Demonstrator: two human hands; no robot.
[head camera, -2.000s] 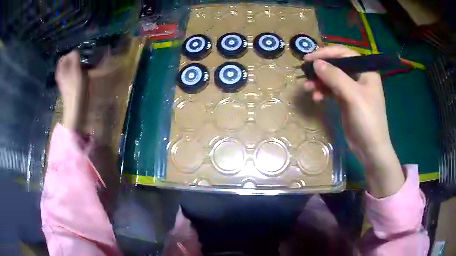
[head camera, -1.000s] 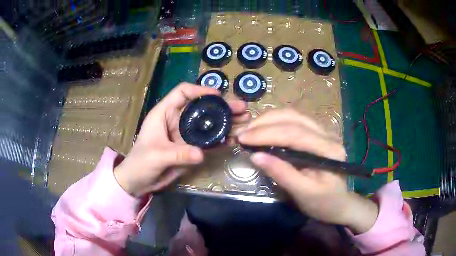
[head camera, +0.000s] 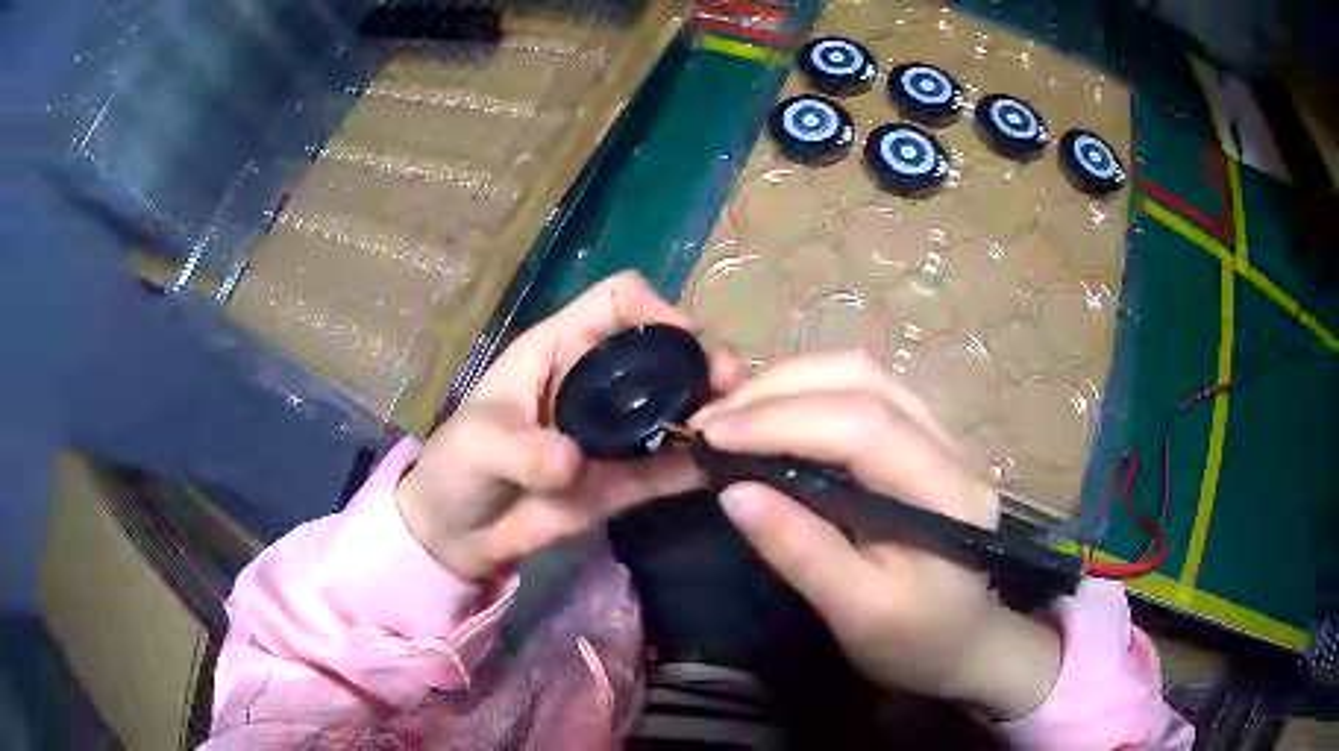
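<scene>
My left hand holds a black loudspeaker driver by its rim, with the plain dished face towards me. My right hand holds the black two-pin test probe like a pen. The prong end is at the driver's lower right edge, by a small bright terminal; I cannot tell if both prongs touch. The round-pocket blister tray lies beyond my hands. Several loudspeaker drivers sit in its far wells in two rows, pale rings up.
The slotted blister tray lies at the left, with a black ribbed row at its far end. Red test leads trail over the green mat at the right. Brown cardboard stands at the lower left.
The view has turned and shifted, so the trays appear higher and tilted. The driver is tipped more, and the probe's prong end now shows at its edge. Earlier, my left hand was over the slotted tray.
</scene>
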